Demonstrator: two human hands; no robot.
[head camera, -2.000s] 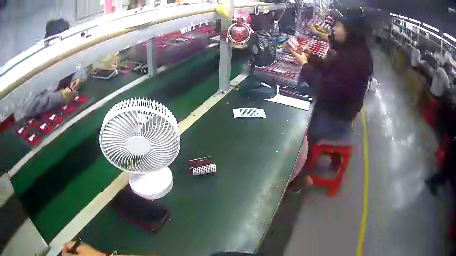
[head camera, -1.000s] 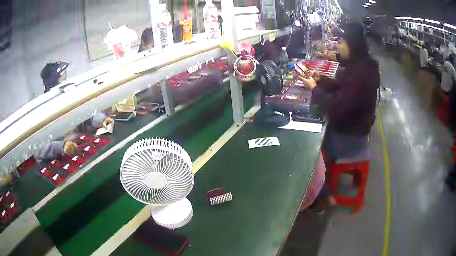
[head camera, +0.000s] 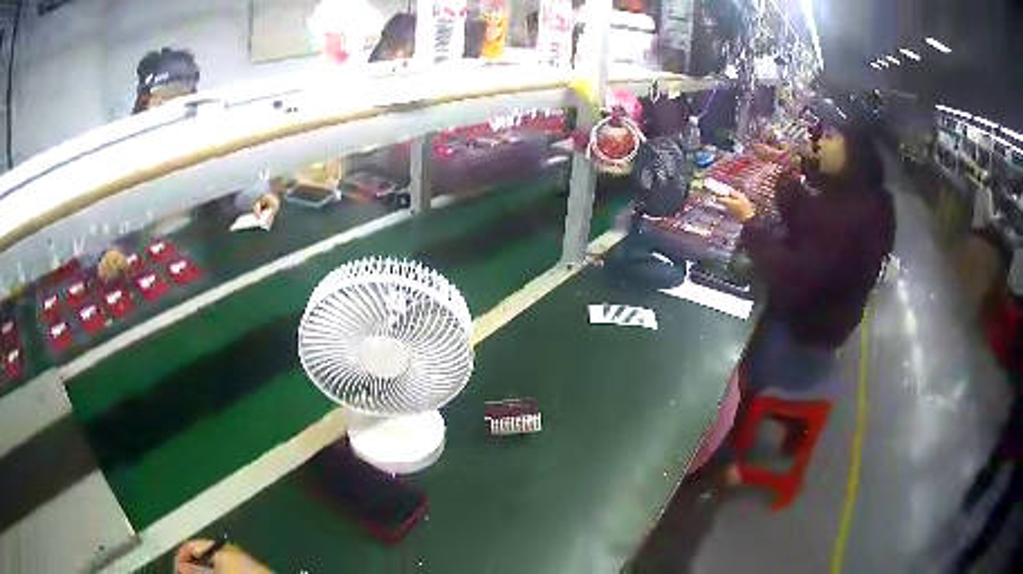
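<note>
My right hand (head camera: 224, 557) shows at the bottom left edge, small and largely cut off. A dark slim tool (head camera: 210, 551), possibly tweezers, is between its fingers; its tip cannot be made out. What the hand works on is outside the picture. My left hand is not in view. Nearest on the green bench (head camera: 561, 493) lies a dark flat phone (head camera: 370, 491) with a reddish edge. A small red-and-white block (head camera: 514, 417) lies beyond it.
A white desk fan (head camera: 387, 357) stands beside the phone. Farther along lie a white slip with dark marks (head camera: 623, 316) and white paper (head camera: 709, 297). A seated person (head camera: 825, 247) is at the far right, above a red stool (head camera: 785, 443). Red units (head camera: 118, 294) lie across the green belt.
The view has shifted, so the bench things sit elsewhere in the picture. My right hand, out of view one second ago, shows again at the bottom left. The fan, phone and block keep their places.
</note>
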